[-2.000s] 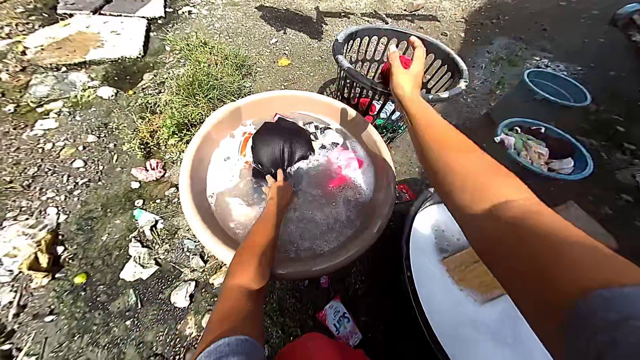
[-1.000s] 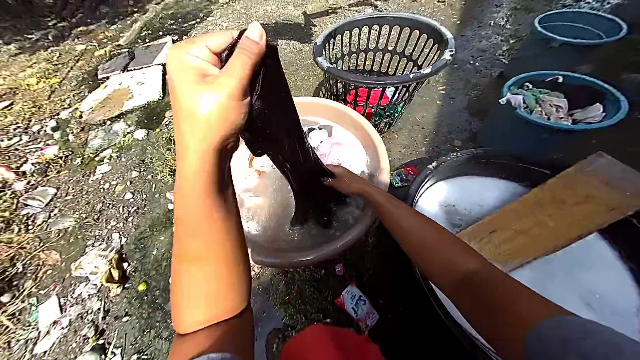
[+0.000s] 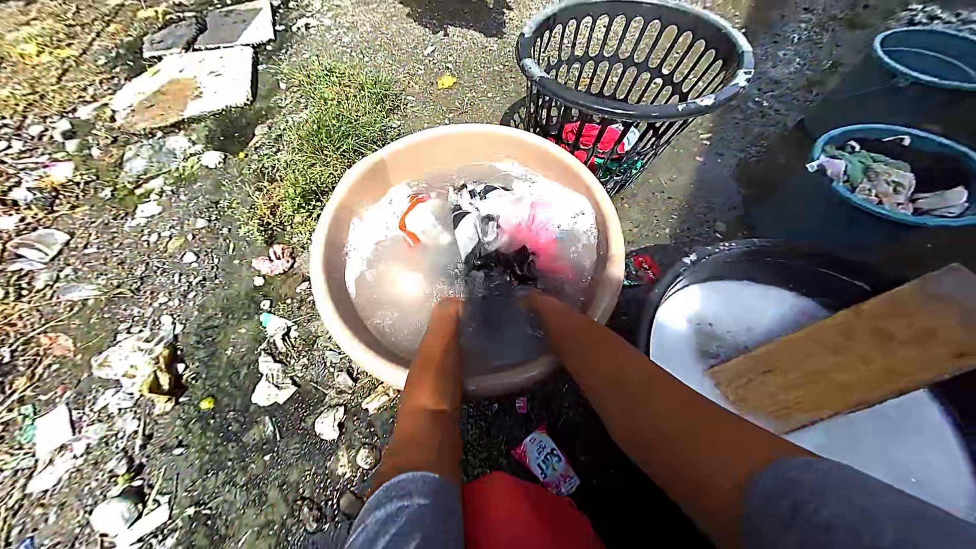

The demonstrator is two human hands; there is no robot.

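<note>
A round beige plastic basin (image 3: 335, 252) holds cloudy, sudsy water and soaking clothes. Both my forearms reach down into it, and my left hand (image 3: 451, 305) and my right hand (image 3: 537, 303) are under the water, their fingers hidden. Dark cloth (image 3: 499, 267) shows at the surface just beyond and between them; whether either hand grips it cannot be made out. Pink cloth (image 3: 537, 236) floats right of the dark cloth, and a white piece with an orange-red edge (image 3: 415, 219) lies to the left.
Behind the basin stands a dark slatted laundry basket (image 3: 633, 107) with red clothes low inside. At right, a wooden board (image 3: 846, 351) lies across a black tub (image 3: 663, 297) of foamy water. Farther back is a blue basin (image 3: 892, 213) of cloths. A detergent packet (image 3: 547, 461) lies near me.
The black garment, which my left hand held up above the basin a second ago, is no longer raised. My left hand has come down into the water; both hands are now submerged.
</note>
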